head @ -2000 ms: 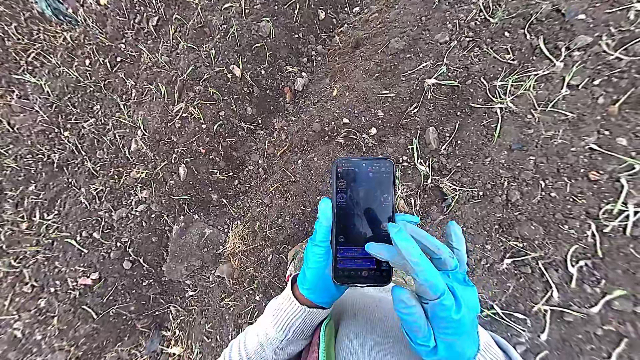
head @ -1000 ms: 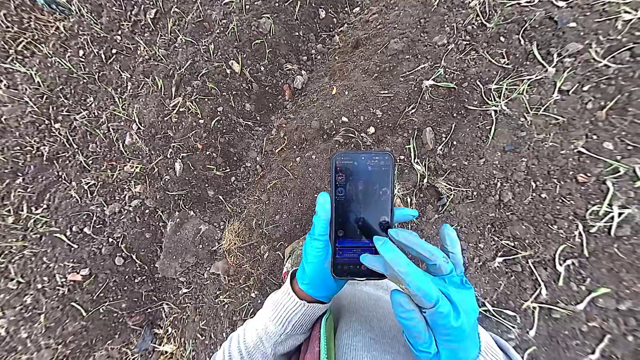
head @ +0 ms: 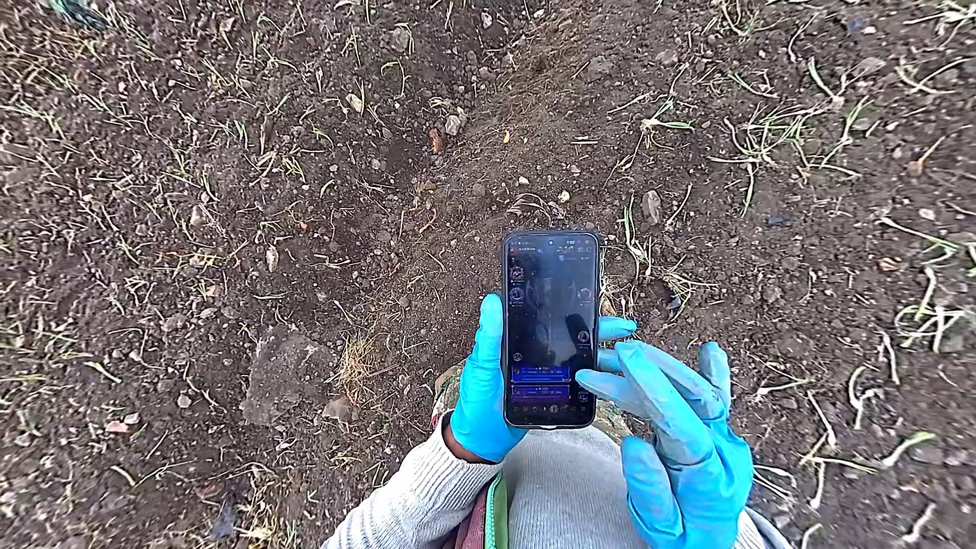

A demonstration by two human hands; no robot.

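A black smartphone [head: 550,328] is held upright in my left hand [head: 486,389], which wears a blue glove. The thumb lies along the phone's left edge and fingertips show past its right edge. The screen is lit, dark above with blue panels low down. My right hand [head: 682,438], in a blue glove with greyish smudges on the fingers, is at the phone's lower right. Its index fingertip is at the right edge of the screen; whether it touches cannot be told. The other fingers are loosely bent with nothing between them.
Dark soil [head: 488,198] with pulled or wilted grass shoots [head: 785,137] surrounds me. A flat stone or clod [head: 286,377] lies at left, and small stones [head: 453,124] lie ahead. My knitted grey sleeve [head: 419,499] and a green zip [head: 497,515] show at the bottom.
The right index fingertip has shifted from over the lower part of the screen to its right edge. The left hand keeps its hold on the phone.
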